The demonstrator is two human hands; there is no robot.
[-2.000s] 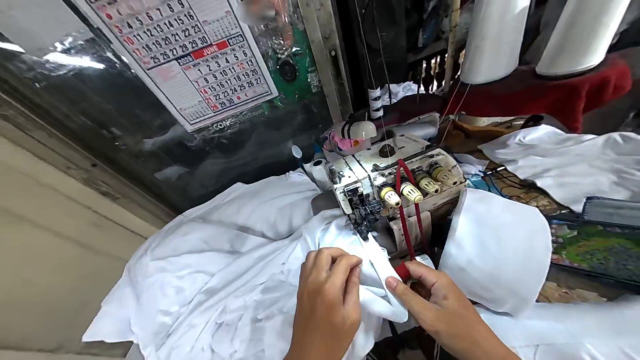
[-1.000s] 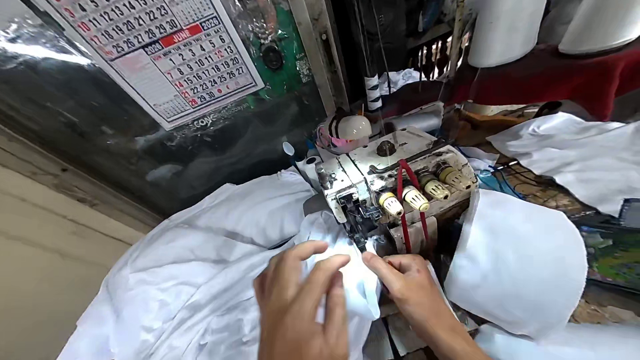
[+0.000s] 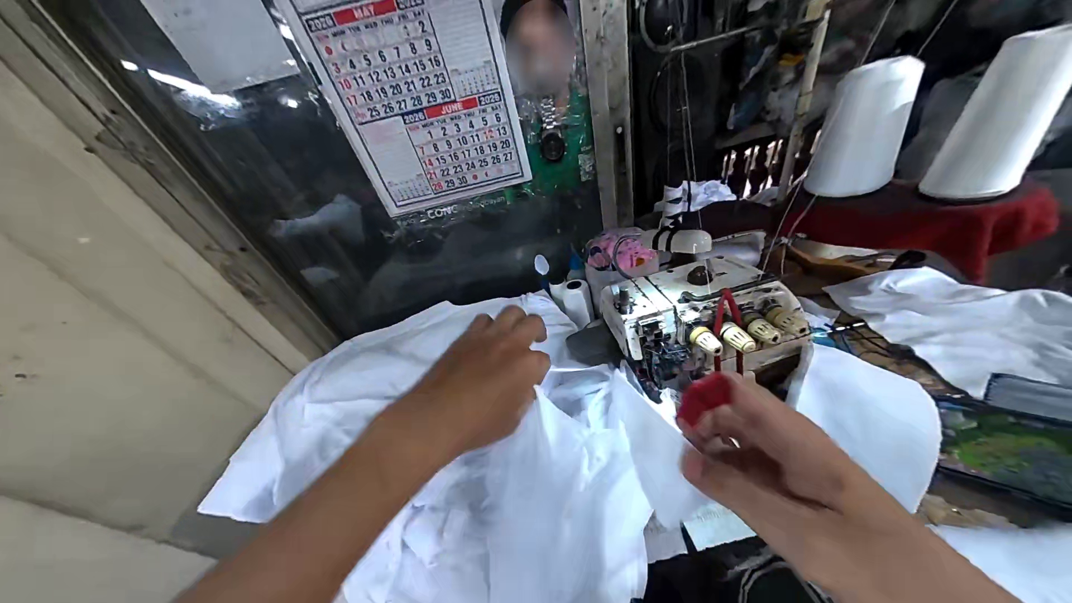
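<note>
White fabric [image 3: 553,502] lies bunched left of and in front of an overlock sewing machine [image 3: 703,310]. My left hand [image 3: 494,368] grips a fold of it left of the machine's needle area, lifting the cloth. My right hand [image 3: 754,452] is raised just in front of the machine, blurred, fingers curled; a red covering [image 3: 703,399] sits on one fingertip. Whether that hand holds anything cannot be told. The edge of the cloth hangs close beside it. A red band loops over the machine's tension dials [image 3: 737,337].
Two large white thread cones [image 3: 867,126] stand on a red cloth [image 3: 988,226] at the back right. A rounded white fabric piece [image 3: 871,419] hangs right of the machine. More white cloth [image 3: 971,318] lies at the right. A calendar [image 3: 419,92] hangs on the dark glass behind.
My left hand has closed on the cloth, having been spread open above it one second ago. My right hand has drawn back from the needle area. The view has shifted left.
</note>
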